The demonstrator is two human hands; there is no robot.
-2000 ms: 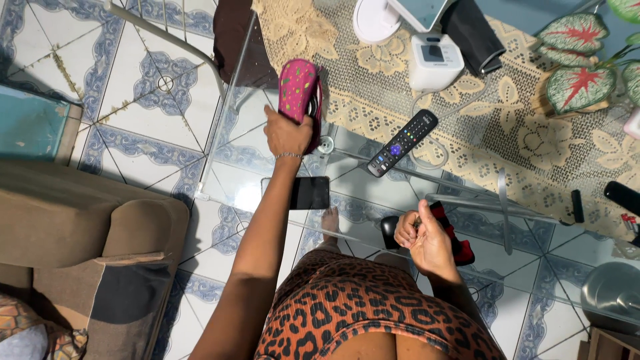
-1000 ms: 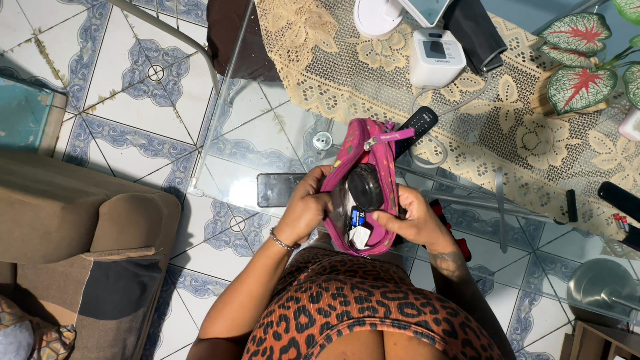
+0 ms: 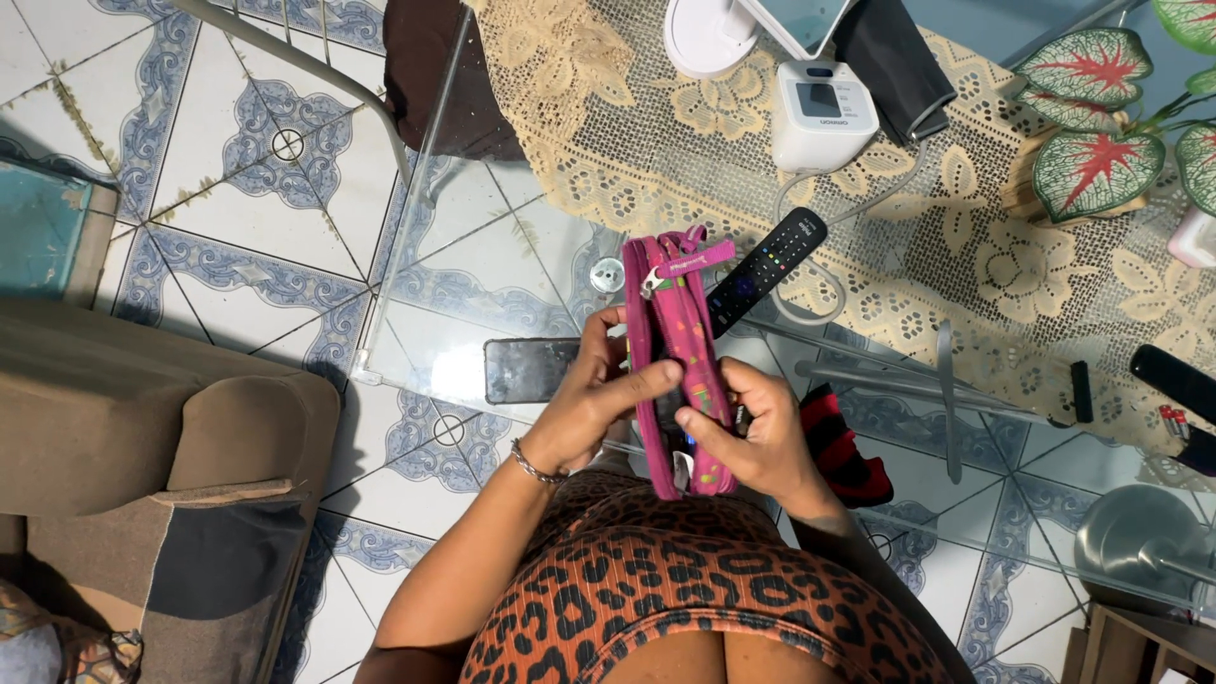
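Observation:
A pink patterned zippered pouch (image 3: 698,380) is held upright over the near edge of the glass table, its opening narrow between the two sides. My left hand (image 3: 603,389) grips its left side, the thumb over the rim. On the other side my right hand (image 3: 755,432) grips the pouch with thumb and fingers. The things inside are mostly hidden; a bit of white and blue shows near the bottom. A black remote control (image 3: 769,271) lies just right of the pouch. Left of my left hand lies a dark smartphone (image 3: 532,370), partly covered by that hand.
A lace tablecloth (image 3: 646,123) covers part of the glass table (image 3: 475,256). On it stand a white blood pressure monitor (image 3: 825,114) with a dark cuff (image 3: 898,76), a white stand (image 3: 708,38) and a leafy plant (image 3: 1097,171). A brown sofa (image 3: 256,437) is at the left.
The pouch was first on the table under my left hand, then held wide open in both hands with a dark round item showing. Now its sides are closer together. My right hand has come up to it.

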